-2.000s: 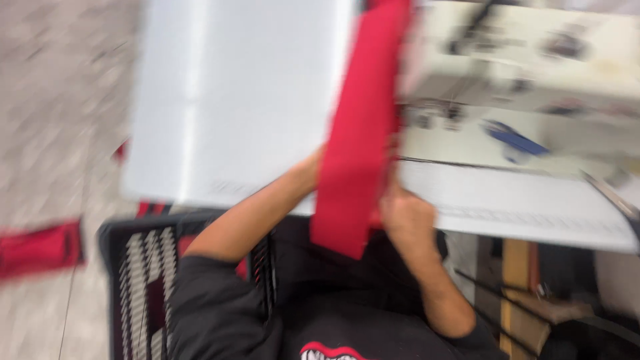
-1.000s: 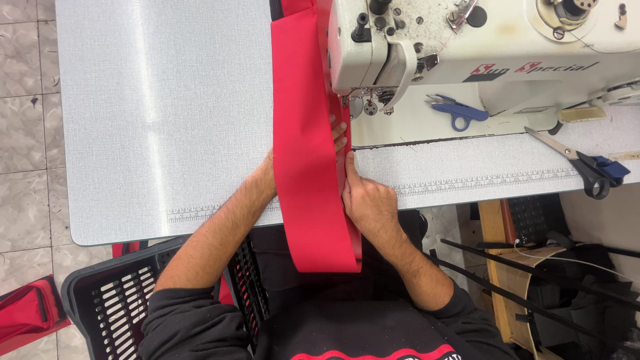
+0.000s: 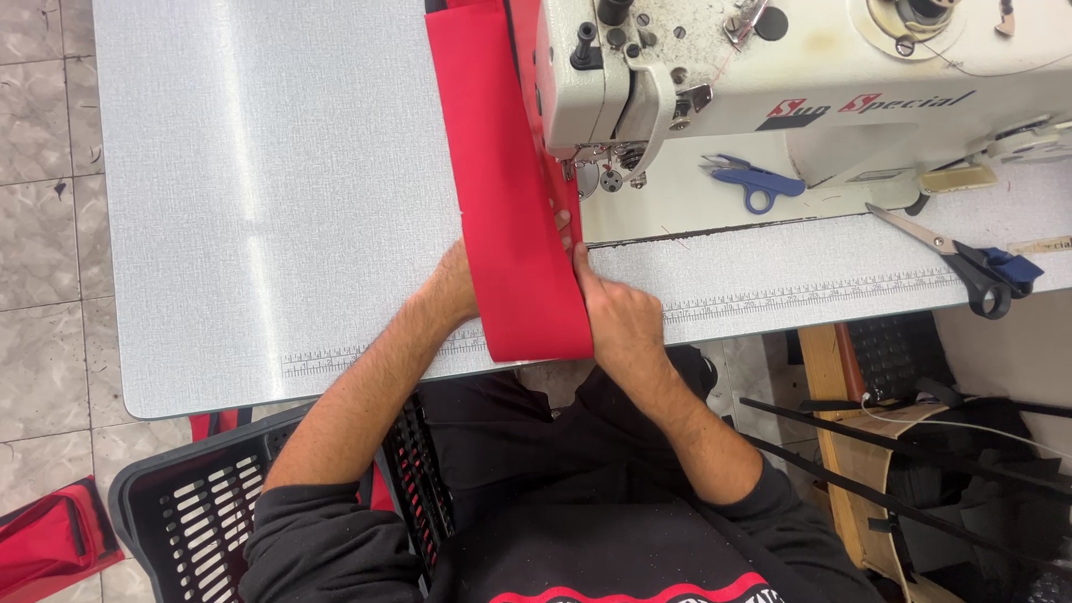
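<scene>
A long strip of red fabric (image 3: pixel 519 209) runs from the top of the view past the needle area of a white sewing machine (image 3: pixel 603 92) and hangs slightly over the table's front edge. My left hand (image 3: pixel 563 224) reaches under the strip; only its fingertips show beyond the fabric, against the strip's right side, and the palm is hidden. At the right edge of the strip, just below the presser foot (image 3: pixel 569 169), my right hand (image 3: pixel 620 314) pinches the fabric between its fingers.
Blue thread snips (image 3: pixel 758 182) lie on the machine bed. Black-handled scissors (image 3: pixel 955 251) rest on the table at the right. A dark plastic basket (image 3: pixel 209 502) stands at the lower left, near a red fabric item (image 3: pixel 50 536) on the floor. Black strips (image 3: pixel 904 444) stick out at the lower right.
Both hands and the red strip have moved up toward the machine; two seconds ago the strip was farther from the needle area. From one second ago its lower end sits closer to the table edge.
</scene>
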